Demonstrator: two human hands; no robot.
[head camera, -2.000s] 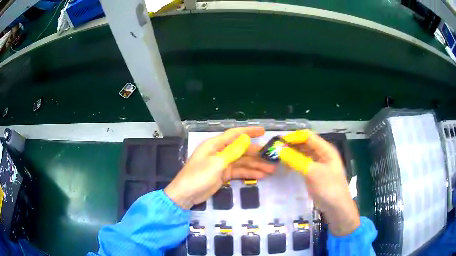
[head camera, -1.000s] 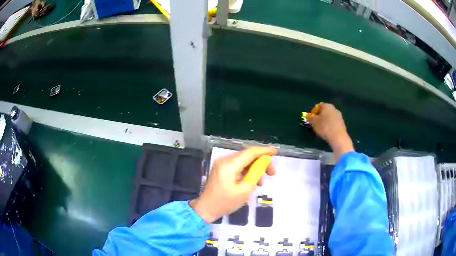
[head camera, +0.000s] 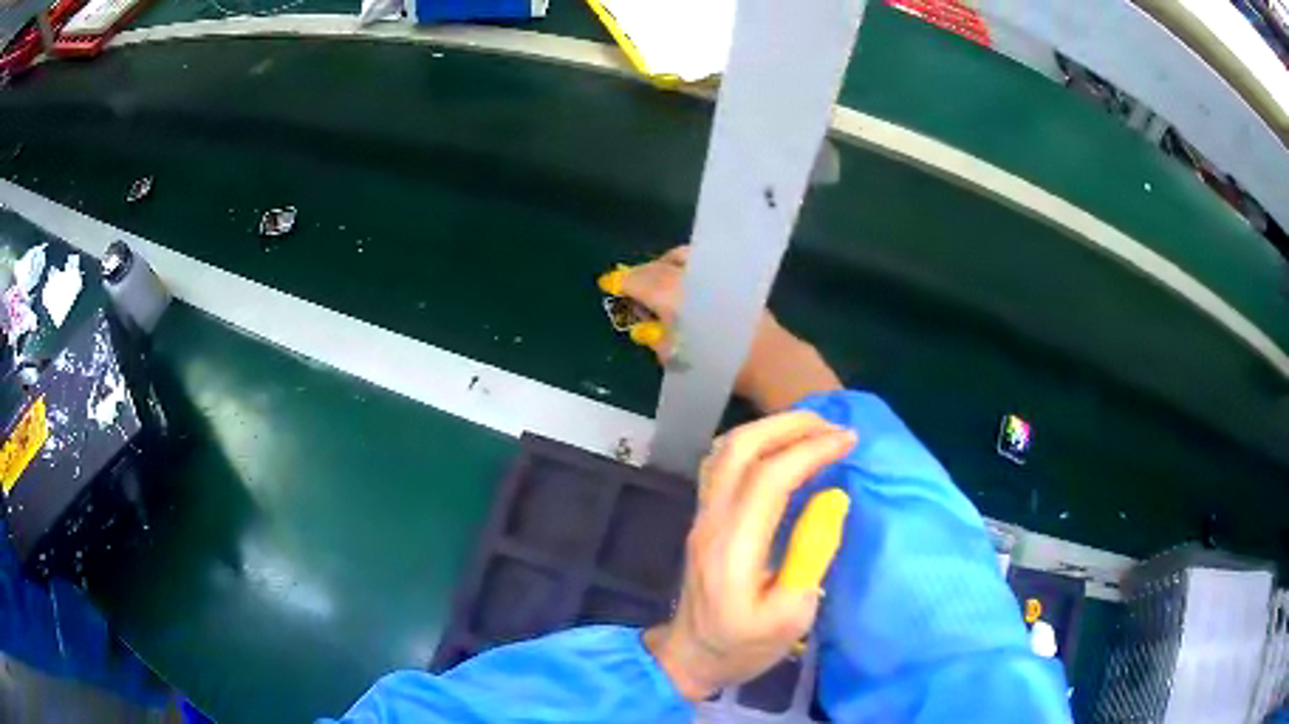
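My right hand (head camera: 664, 304), with yellow finger cots, reaches behind the metal post over the belt. Its thumb and index finger are at the edges of an open silver-rimmed watch housing (head camera: 624, 313); the post hides part of the hand. My left hand (head camera: 756, 559), with a yellow cot on the thumb, is held over the trays with fingers apart and nothing seen in it. An assembled unit with a coloured face (head camera: 1015, 437) lies on the belt at the right. The screen tray is mostly hidden by my arms; a dark screen (head camera: 768, 689) shows below my left hand.
The upright post (head camera: 770, 184) stands between me and part of the dark green belt. Two more housings (head camera: 279, 221) lie on the belt at left. The foam tray (head camera: 551, 530) is left of my left hand. Stacked trays (head camera: 1202, 637) stand at right, a black bulk (head camera: 85, 410) at left.
The view has swung left. My right hand has left the unit on the belt at the right and moved left to the housing behind the post. My left hand remains over the trays.
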